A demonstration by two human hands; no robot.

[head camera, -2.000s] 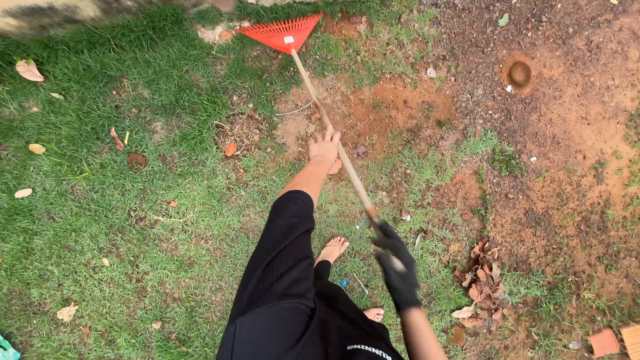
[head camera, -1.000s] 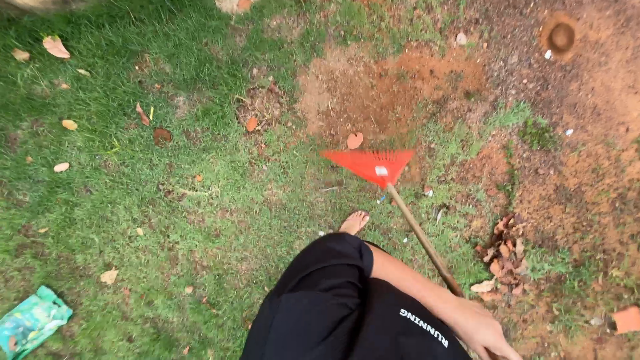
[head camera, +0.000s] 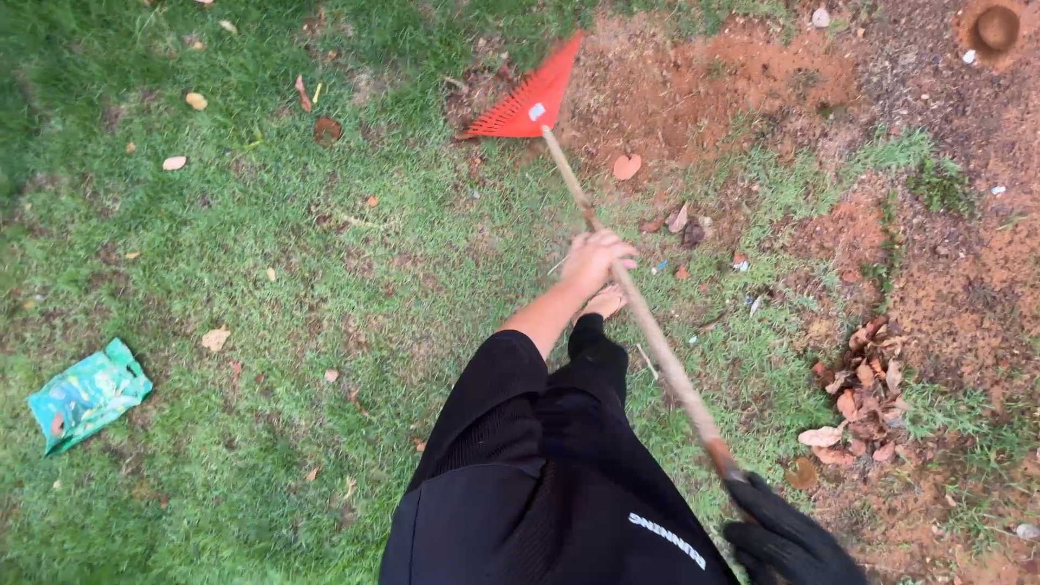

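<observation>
A red leaf rake head [head camera: 532,101] lies tilted over grass and dry leaves at the edge of a bare soil patch, slightly blurred. Its long wooden handle [head camera: 668,357] slants down to the lower right. Bare, my left hand [head camera: 597,258] grips the handle about midway. My right hand [head camera: 788,528], in a black glove, is closed around the handle's end near the bottom edge. Between the rake head and my left hand, a heart-shaped brown leaf [head camera: 626,166] lies on the soil's border, to the right of the handle.
A pile of dry leaves [head camera: 865,398] sits at the right. On the grass at the left lies a green plastic packet [head camera: 89,396]. A round hollow [head camera: 995,28] marks the soil at the upper right. My bare foot [head camera: 603,302] shows just below my left hand.
One second ago the rake head was close to my foot; now it is farther out, to the upper left. My gloved right hand, out of view then, shows on the handle's end.
</observation>
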